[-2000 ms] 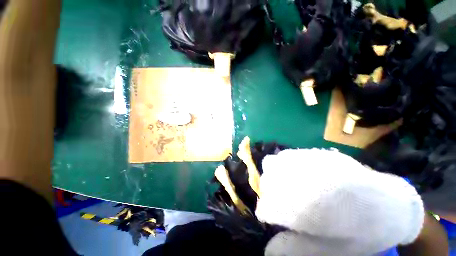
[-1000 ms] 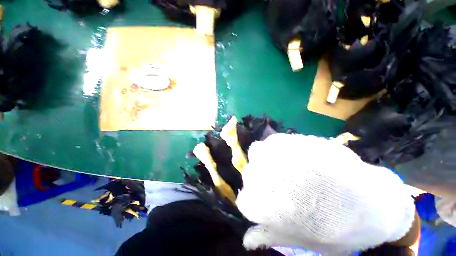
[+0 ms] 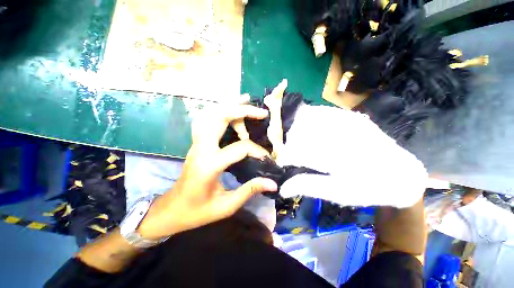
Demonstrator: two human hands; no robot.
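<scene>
A black spiky piece with two long beige limb-like ends is held over the bench's near edge. My right hand, in a white knit glove, grips it from the right. My left hand, bare with a wristwatch, touches it from the left, fingers bent over its front and thumb below. The fingers partly hide the piece and one beige end. The cardboard work mat lies on the green bench beyond my left hand, with a small whitish dish on it.
A pile of black pieces with beige ends lies on the right, partly over a second cardboard piece. More black pieces are below the bench at left. A person's hand and white sleeve show at lower right.
My bare left hand has come in from the left and touches the black piece. The view has shifted, so the mat now sits higher. My gloved hand still holds the piece.
</scene>
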